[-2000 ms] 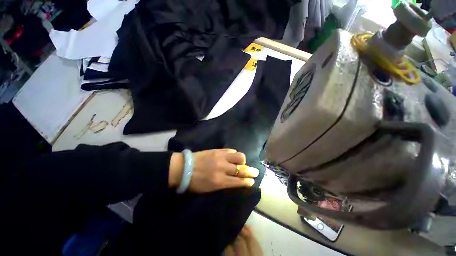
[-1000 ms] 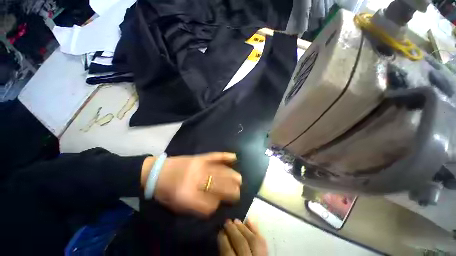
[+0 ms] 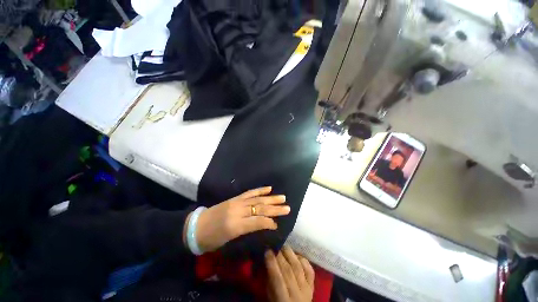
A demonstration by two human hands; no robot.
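A black fabric panel (image 3: 253, 147) lies on the white table, with its right edge at the sewing machine's presser foot area (image 3: 325, 131). My left hand (image 3: 242, 217), with a ring and a pale bracelet, lies flat on the panel near the table's front edge, fingers spread. My right hand (image 3: 289, 274) is at the bottom, cut off by the frame, its fingertips at the panel's near right corner. Whether they pinch the cloth is not clear.
A black garment heap (image 3: 218, 65) lies beyond the panel. White pieces (image 3: 144, 29) lie at the far left. A smartphone (image 3: 393, 170) with a lit screen lies on the machine bed. A small metal piece (image 3: 456, 272) lies at the table's right front.
The camera view has turned, showing more of the machine bed and phone. My left hand has moved back from the needle area towards the table's front edge. The panel lies flatter and more exposed.
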